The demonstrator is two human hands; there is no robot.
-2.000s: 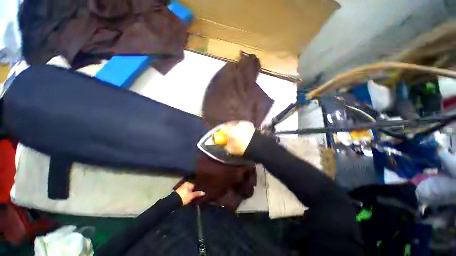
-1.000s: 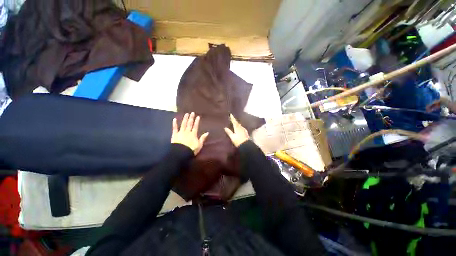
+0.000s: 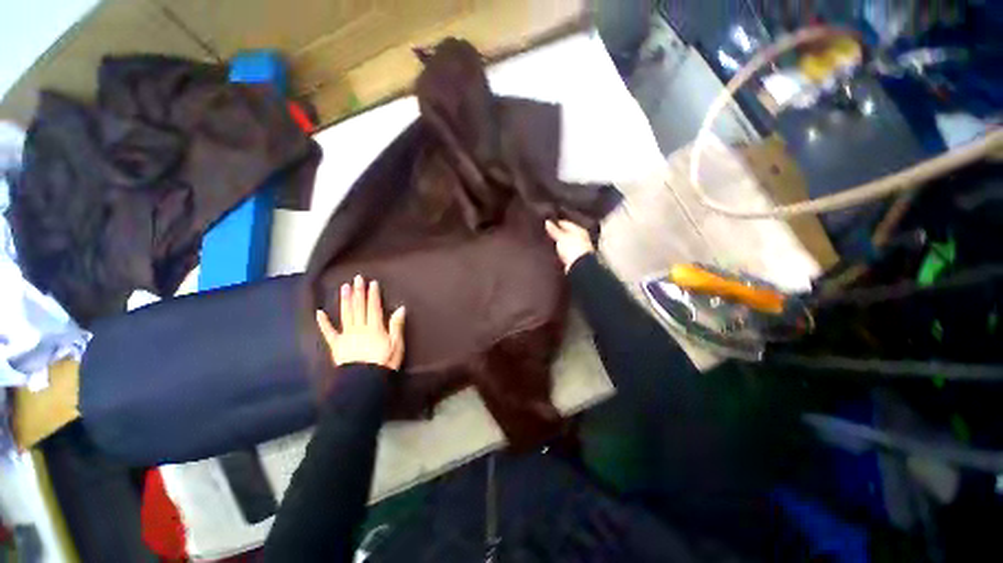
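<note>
A dark brown garment (image 3: 462, 280) is draped over the right part of the long navy padded board (image 3: 204, 368), its far end bunched up and its near edge hanging down. My left hand (image 3: 363, 330) lies flat on the garment near its left edge, fingers spread. My right hand (image 3: 569, 240) pinches the garment at its right edge. The steam iron (image 3: 726, 297), with an orange handle, rests at the right end of the table, away from both hands.
A crumpled dark brown heap (image 3: 165, 165) lies at upper left over a blue bar (image 3: 237, 236). Cardboard (image 3: 341, 44) stands along the far edge. A pale hose (image 3: 803, 209) loops at right, near machinery. A red object (image 3: 163, 511) is at lower left.
The iron has left my right hand and rests at right. The garment has moved left along the board and spread wider. My right hand now grips its edge. The view has turned.
</note>
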